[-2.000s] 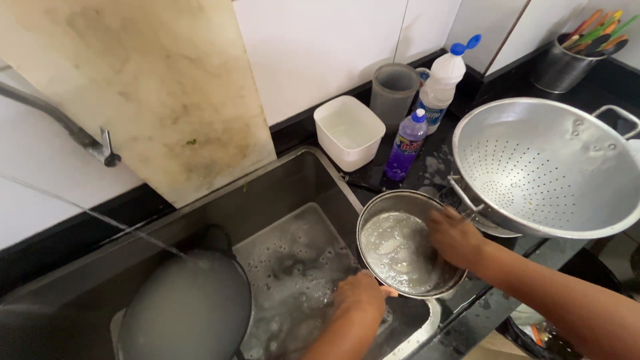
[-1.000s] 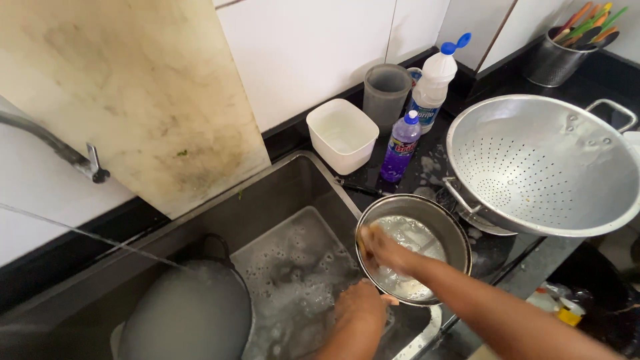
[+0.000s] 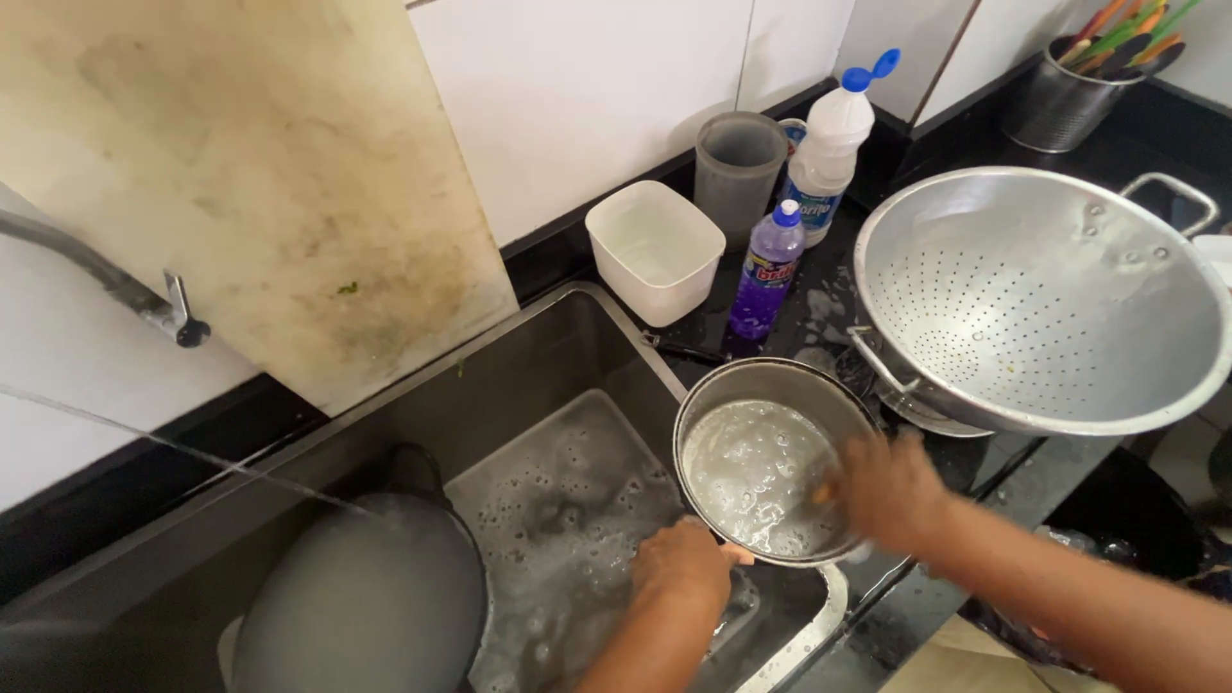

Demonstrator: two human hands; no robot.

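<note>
A round metal pot [image 3: 770,385] with cloudy, soapy water inside rests over the right rim of the sink. My left hand [image 3: 683,563] is closed on the pot's near left edge, thumb along the rim. Blurred by motion, my right hand [image 3: 890,491] is at the pot's inner right wall; something yellowish shows at its fingertips, perhaps a sponge, mostly hidden. In the sink [image 3: 539,337], soapy water stands beside a large dark pan [image 3: 371,597], onto which a thin stream of water falls from the left.
A faucet [image 3: 154,308] juts in at left. Behind the pot stand a white plastic tub [image 3: 659,260], a purple detergent bottle [image 3: 767,274], a grey cup [image 3: 736,173] and a white bottle [image 3: 835,144]. A large aluminium colander [image 3: 1039,308] and a metal utensil holder [image 3: 1068,106] are at right.
My right hand has moved from the pot's right side to its left inner wall, then back to the right. My left hand has stayed at the near rim.
</note>
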